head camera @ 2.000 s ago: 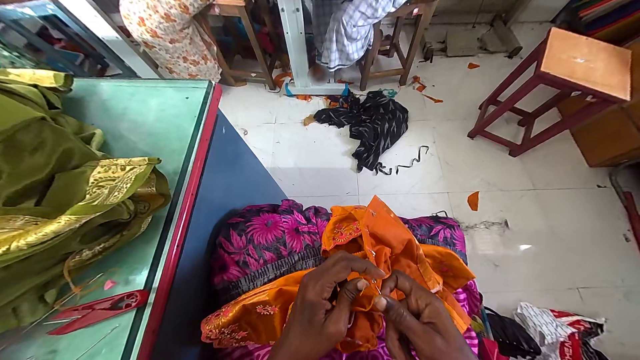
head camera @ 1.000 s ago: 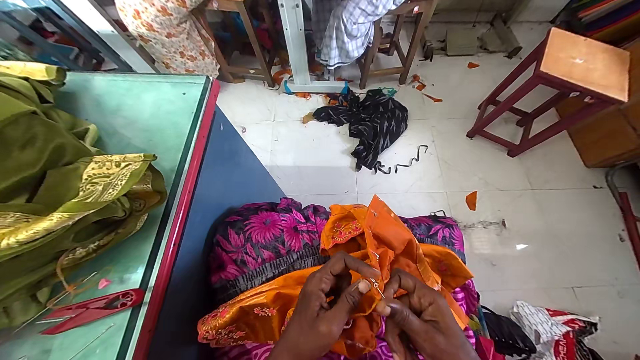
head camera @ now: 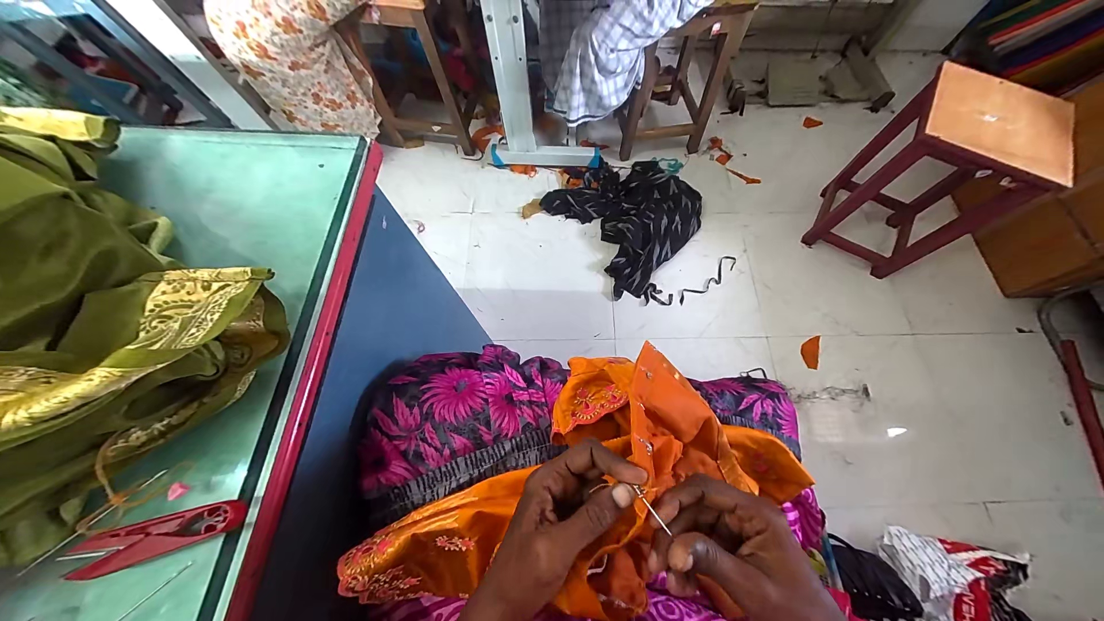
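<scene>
An orange garment [head camera: 681, 405] with embroidered flowers lies across my lap, over pink and black floral cloth [head camera: 457, 405]. My left hand [head camera: 569, 517] pinches the garment's edge between thumb and forefinger, beside a small metal fastener. A thin needle [head camera: 653, 511] slants from that edge down toward my right hand [head camera: 724, 535], whose fingertips are at its lower end. Small hooks or eyes [head camera: 647, 447] show along the orange strip above my hands. Parts of both hands' lower fingers are hidden in the cloth.
On the glass-topped table [head camera: 233, 198] at left lie a green and gold cloth [head camera: 95, 319], red thread snips [head camera: 155, 539] and loose needles. Black cloth [head camera: 651, 224] and orange scraps lie on the tiled floor. A wooden stool [head camera: 992, 121] stands at right; two seated people are partly visible beyond.
The needle now shows plainly between my hands; it was not plain in the earlier frames. My right hand's fingers have shifted slightly away from my left fingertips.
</scene>
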